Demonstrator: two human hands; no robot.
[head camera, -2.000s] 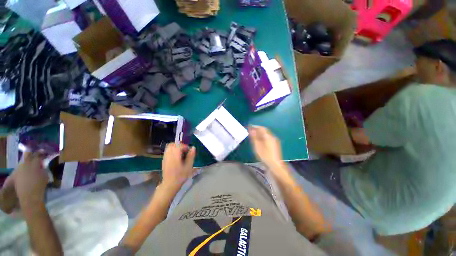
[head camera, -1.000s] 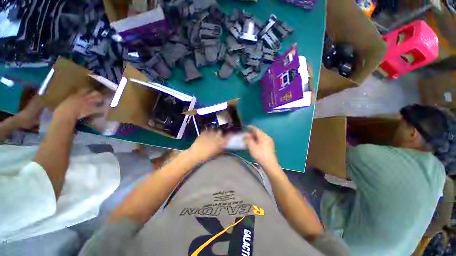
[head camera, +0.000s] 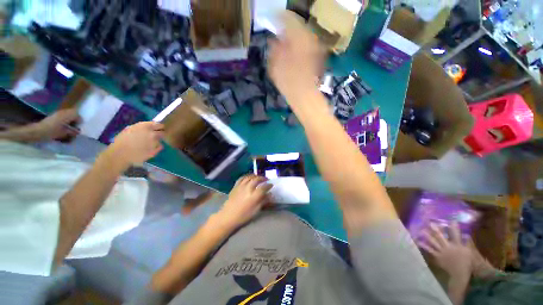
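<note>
An open retail box (head camera: 287, 189) with a white flap towards me lies at the table's front edge, with dark contents showing. My left hand (head camera: 250, 195) rests on its left side, fingers bent over the edge. My right hand (head camera: 296, 56) is blurred, stretched far forward over the heap of grey plastic clips (head camera: 241, 95), beside a white piece (head camera: 268, 15); whether it holds anything cannot be told. A second open box (head camera: 205, 140) with a black unit inside stands to the left. A purple box (head camera: 366, 137) stands at the right.
The green table (head camera: 321, 214) also bears black straps (head camera: 113, 30) and more open boxes at the back. Another person's hand (head camera: 140, 143) touches the second box. At right are a carton with black units (head camera: 443, 122), a red stool (head camera: 500, 122) and a person's hand on a purple box (head camera: 443, 220).
My right hand has left the near box and reached far forward. My left hand stays at the box, whose white flap now faces me. The neighbour's hand has moved to the second box.
</note>
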